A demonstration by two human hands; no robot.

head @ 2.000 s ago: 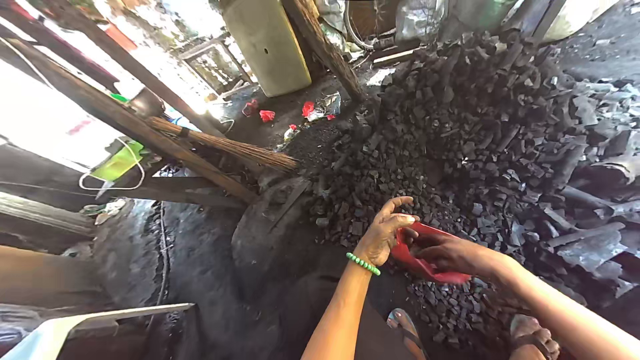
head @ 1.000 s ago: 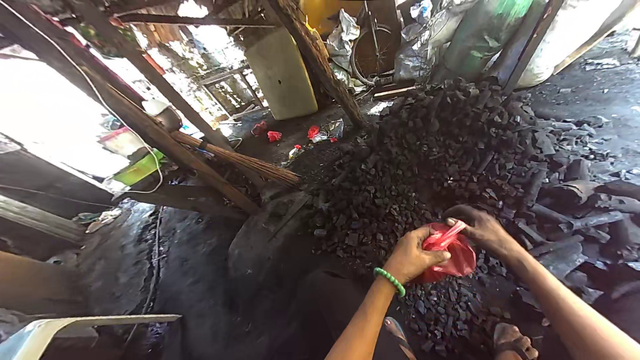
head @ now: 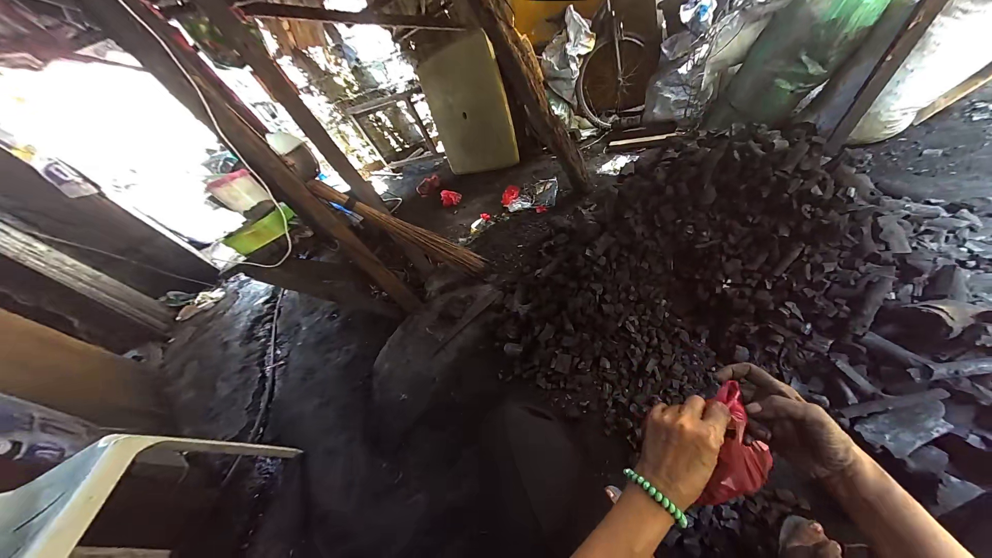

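Note:
A small red plastic bag [head: 736, 469] hangs at the lower right, its top gathered to a narrow neck. My left hand [head: 683, 446], with a green bead bracelet [head: 656, 497] at the wrist, grips the bag just below that neck. Close against the bag's right side is my right hand [head: 798, 426], blackened with dust, its fingers bent and spread around the neck; whether they pinch the plastic cannot be told. The bag bulges below the hands, but its contents are hidden. Under and beyond both hands lies a large heap of broken charcoal [head: 643, 325].
Longer charcoal pieces [head: 914, 372] lie on the right. A stick broom [head: 418, 236] leans by wooden posts [head: 535, 93] at upper left centre. Red plastic scraps [head: 450, 198] litter the ground. A plastic chair [head: 93, 480] stands lower left, and filled sacks [head: 806, 62] stand at the back right.
Two seconds ago the bag's mouth was spread wide around my right hand; now its top is gathered. My right hand has come out and is beside the neck, while my left hand has closed on the bag.

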